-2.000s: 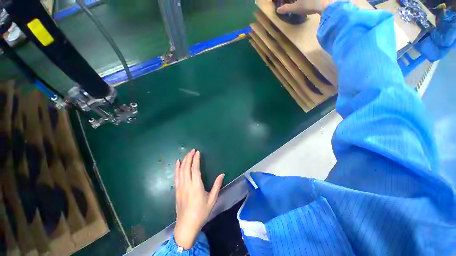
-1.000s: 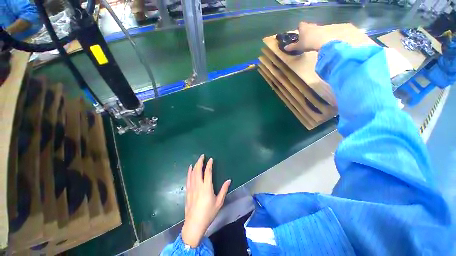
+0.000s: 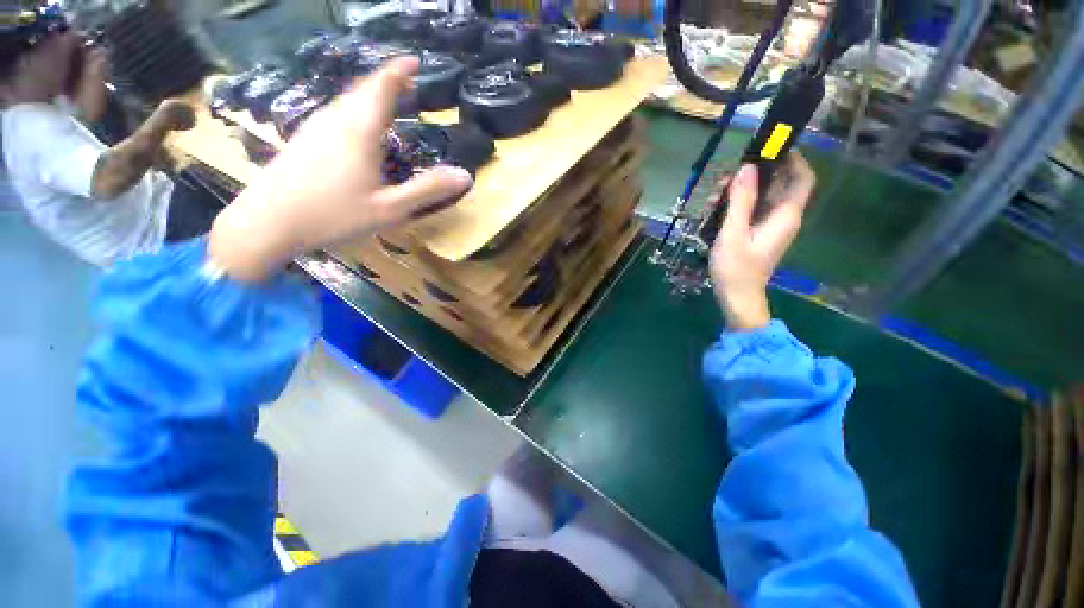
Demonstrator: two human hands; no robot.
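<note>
My left hand (image 3: 303,178) is over the near edge of the left stack, thumb and fingers spread beside a black round housing (image 3: 458,149); contact is unclear. More black housings (image 3: 505,101) stand on the top cardboard sheet (image 3: 535,178). My right hand (image 3: 761,232) is around the lower body of the hanging black screwdriver (image 3: 796,107) with the yellow label. Its silver nose (image 3: 687,264) points down over the green bench, left of my right hand. No part shows at the nose.
Layered cardboard with dark parts (image 3: 523,291) is under the top sheet. A blue bin (image 3: 416,386) is below the bench edge. Another person (image 3: 83,166) is at the far left. A metal post (image 3: 939,154) and the edge of another cardboard stack (image 3: 1052,499) are at the right.
The view has swung left. My left hand has left the bench surface for the left stack. My right hand has left the housing on the right stack and taken hold of the screwdriver.
</note>
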